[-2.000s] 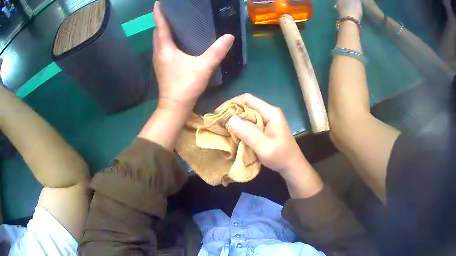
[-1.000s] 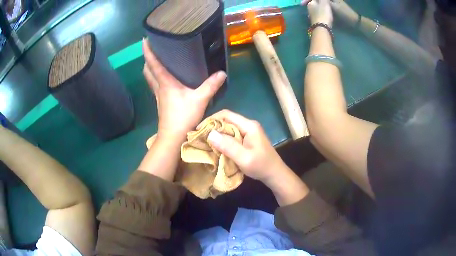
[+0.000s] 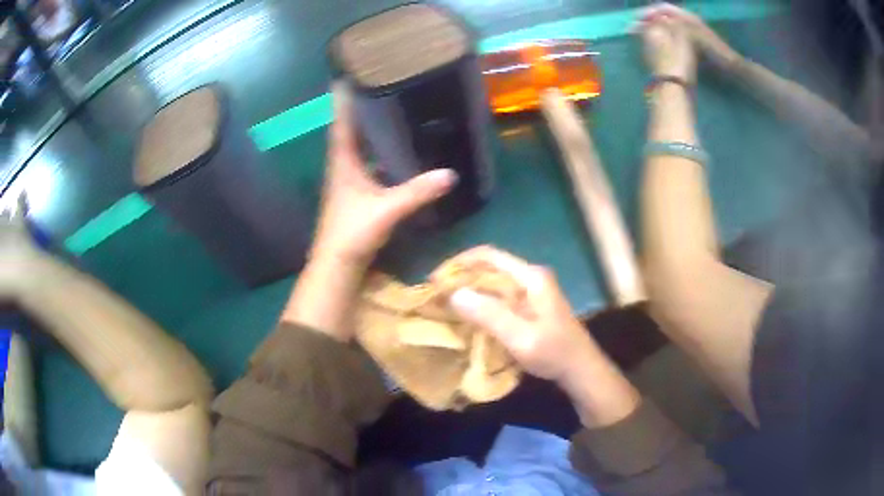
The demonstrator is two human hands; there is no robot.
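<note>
A dark grey speaker (image 3: 426,126) with a wood-grain top panel (image 3: 402,44) stands upright in front of me, its glossy dark strip facing me. My left hand (image 3: 363,208) is around its left side, thumb across the near side. My right hand (image 3: 519,315) holds a crumpled tan cloth (image 3: 431,354) nearer my body, apart from the speaker. The picture is blurred by motion.
A second speaker (image 3: 228,203) stands to the left. A mallet (image 3: 591,189) with a clear orange head lies to the right. Neighbours' arms reach in at the left (image 3: 126,339) and right (image 3: 678,203). The dark green work surface (image 3: 543,228) has a lighter stripe (image 3: 291,121).
The held speaker has turned, so its dark glossy strip faces me more. It was tilted two seconds ago and now stands upright. The view has shifted. The left neighbour's arm has moved.
</note>
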